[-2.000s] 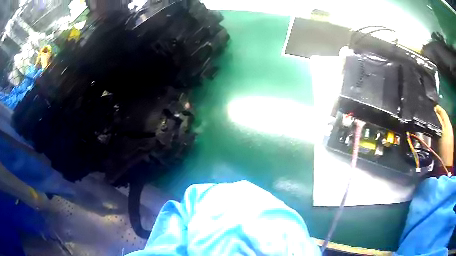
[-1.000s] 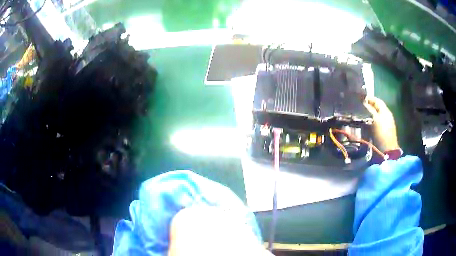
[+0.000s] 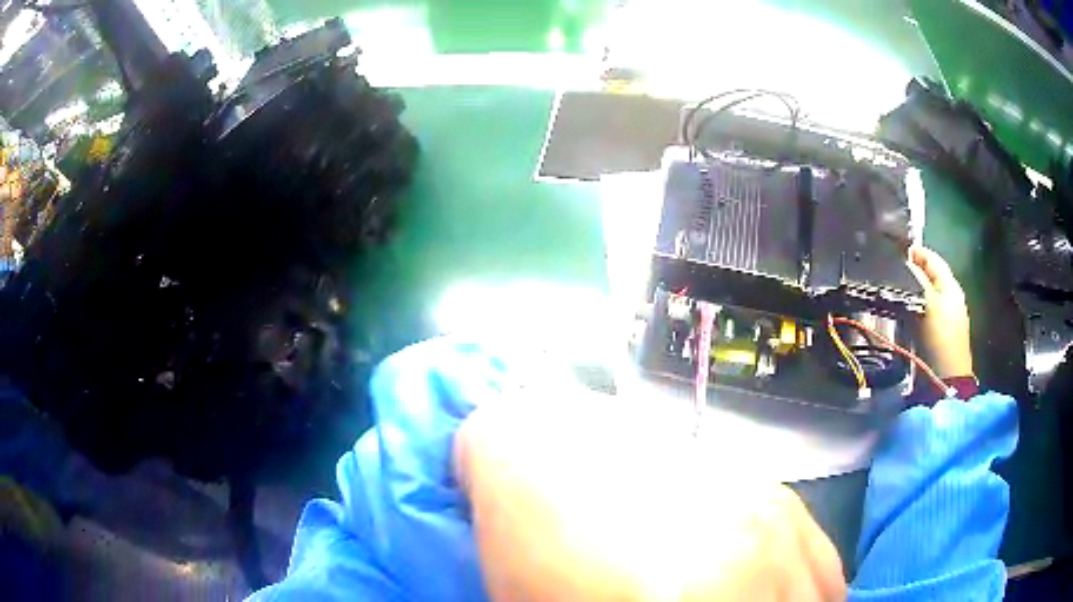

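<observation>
The open unit [image 3: 753, 382] lies on a white sheet [image 3: 812, 453] right of centre, its electronics showing at the near edge. A black ribbed cover [image 3: 735, 223] sits over it. A pink-purple cord [image 3: 705, 353] and thin red and orange wires [image 3: 850, 349] come out at its front. My right hand [image 3: 944, 318] is at the unit's right side, fingertips at the cover's edge; its grip is unclear. My left hand [image 3: 647, 517] is large and overexposed at the bottom centre, nearer than the unit; its fingers are cut off or washed out.
A big heap of black plastic parts [image 3: 200, 271] stands at the left on the green bench [image 3: 471, 200]. More black parts [image 3: 982, 153] lie at the right. A flat dark panel [image 3: 612, 135] lies beyond the unit. A black cable loop [image 3: 747, 94] rises at the unit's far left corner.
My left hand has come into view, moving up and right over the bench's near part. My right hand has appeared at the unit's right side since the oldest frame. The view has shifted.
</observation>
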